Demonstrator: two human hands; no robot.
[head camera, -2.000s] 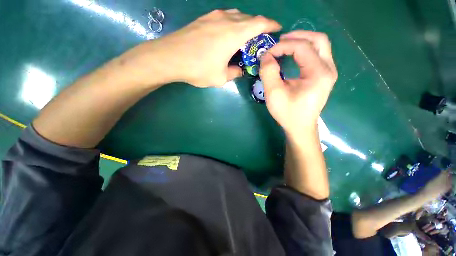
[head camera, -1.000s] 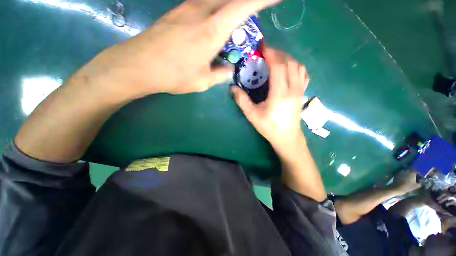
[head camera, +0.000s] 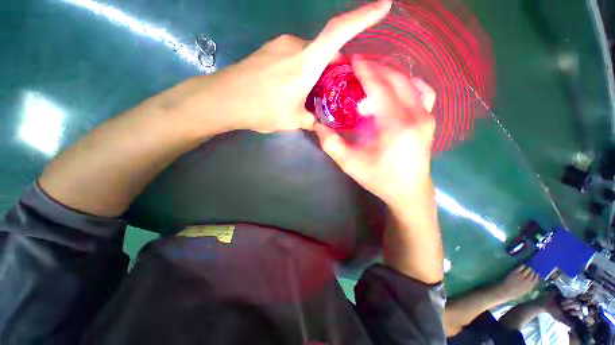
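Note:
A round light unit (head camera: 339, 98) glows bright red between my two hands, above the glossy green bench (head camera: 256, 168). Red ring patterns spread from it over the bench and my right hand. My left hand (head camera: 280, 84) is around the unit's left side, with one finger stretched out above it. My right hand (head camera: 384, 128) is on the unit's right side, blurred and partly washed out by the red light. The glare hides whether the two halves are fully joined.
Small clear rings (head camera: 206, 50) lie on the bench at the upper left. At the lower right are a blue bin (head camera: 561, 253), dark items beside it and another person's forearm (head camera: 482, 303). The bench edge curves down the right side.
The blue board and pale disc, open to view before, no longer show as separate faces. The unit's small red light has become a broad red glow with rings. My right hand has moved slightly up and right.

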